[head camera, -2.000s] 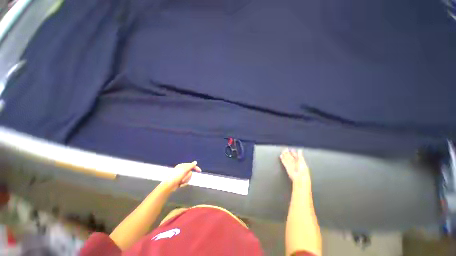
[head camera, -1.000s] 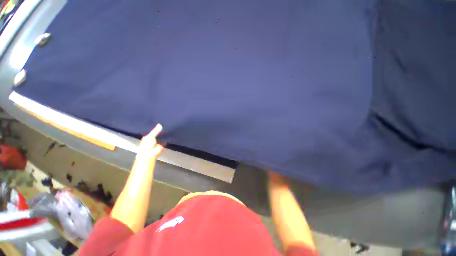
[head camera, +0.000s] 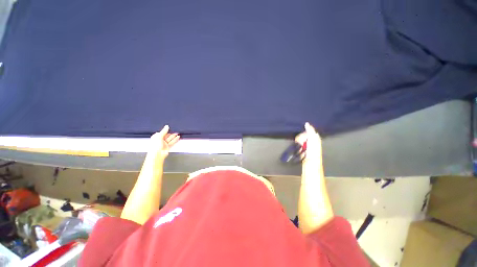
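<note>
Navy fabric (head camera: 209, 68) covers most of the table, fairly smooth in the middle and folded at the right. My left hand (head camera: 165, 141) is at the fabric's near edge, over the white strip (head camera: 209, 146), fingers apart; whether it pinches the cloth I cannot tell. My right hand (head camera: 309, 140) is at the near edge further right, with the dark-handled shears (head camera: 292, 153) at its palm; they are blurred and their blades are hidden. A bit of red shows by the fingers.
The grey table (head camera: 408, 141) shows along the near side. A yellow-tan strip (head camera: 83, 152) lies along its near edge at left. Below are floor scraps (head camera: 365, 225), a cardboard box (head camera: 436, 240) at right and an orange-red bundle (head camera: 20, 199) at left.
The fabric now lies over the spot where the shears lay, its folds further right. The shears are now in my right hand, which has come out from under the cloth's edge.
</note>
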